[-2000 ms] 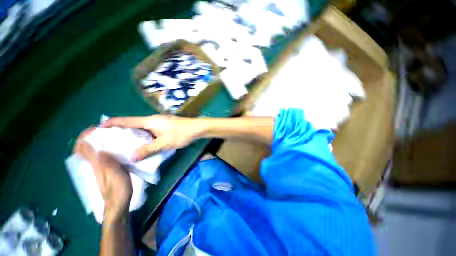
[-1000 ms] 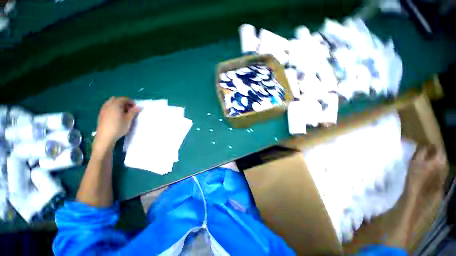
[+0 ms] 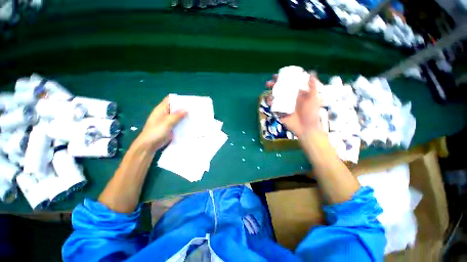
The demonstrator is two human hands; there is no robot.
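My left hand (image 3: 160,124) grips a white sheet (image 3: 193,110) between thumb and fingers, over a loose stack of white sheets (image 3: 193,153) on the green bench. My right hand (image 3: 305,105) holds a white cylinder unit (image 3: 290,88) upright above the small cardboard box (image 3: 281,145). The box holds dark blue and white discs (image 3: 273,128) and is partly hidden by the right hand and the unit.
White cylinder units with round ends are piled at the left (image 3: 38,138). More white units (image 3: 366,110) are heaped right of the box. A large carton (image 3: 432,169) with white pieces (image 3: 397,204) stands at lower right. White specks dot the bench. A diagonal bar crosses the upper right.
My right hand has moved from the large carton to above the small box and now holds a white unit. My left hand has lifted a sheet off the stack. The view has shifted.
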